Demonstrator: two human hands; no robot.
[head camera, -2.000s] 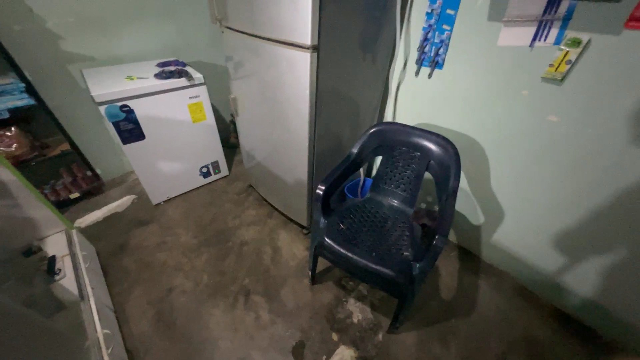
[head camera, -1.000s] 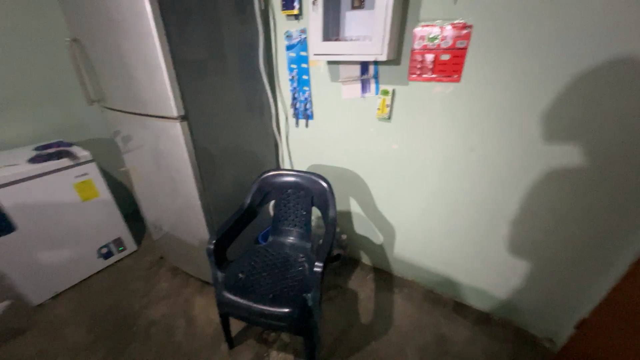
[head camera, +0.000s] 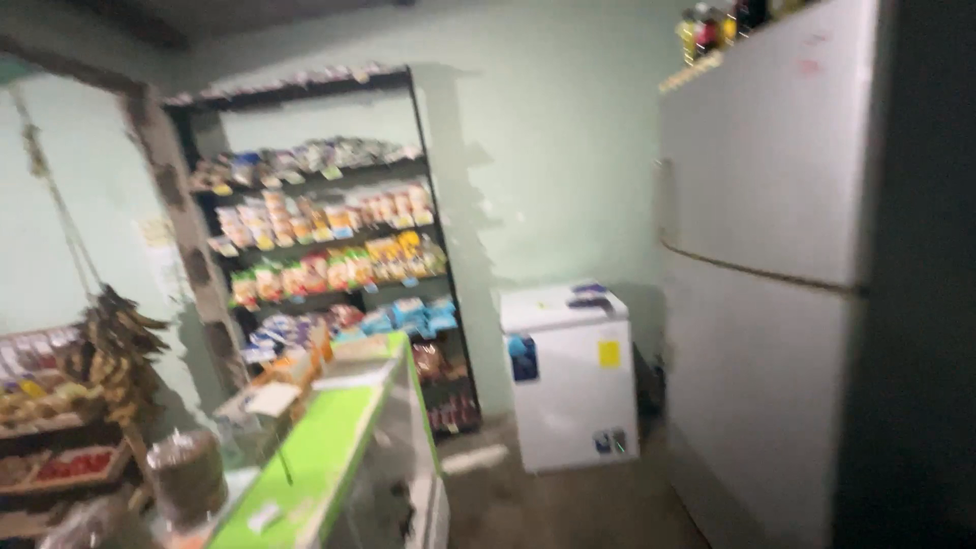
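Observation:
Neither my left hand nor my right hand shows in the head view. A white chest freezer (head camera: 572, 404) stands against the green wall, with dark items lying on its lid. To its right rises a tall grey two-door refrigerator (head camera: 755, 335), its doors shut, with bottles (head camera: 705, 34) on top. A long counter with a bright green top (head camera: 328, 438) runs up from the lower middle. Behind it a dark shelf unit (head camera: 450, 305) holds rows of packaged goods. The picture is blurred.
At the left a bunch of plantains or bananas (head camera: 118, 351) hangs from a rope above wooden produce crates (head camera: 99, 473). A filled clear bag (head camera: 187, 473) stands beside the counter. Concrete floor (head camera: 549, 507) shows between counter and refrigerator. A pale object (head camera: 474, 459) lies near the shelf foot.
The view has swung left and up, bringing in the shelves, the counter top and the hanging bunch. The dark plastic chair and the wall box seen earlier are out of view.

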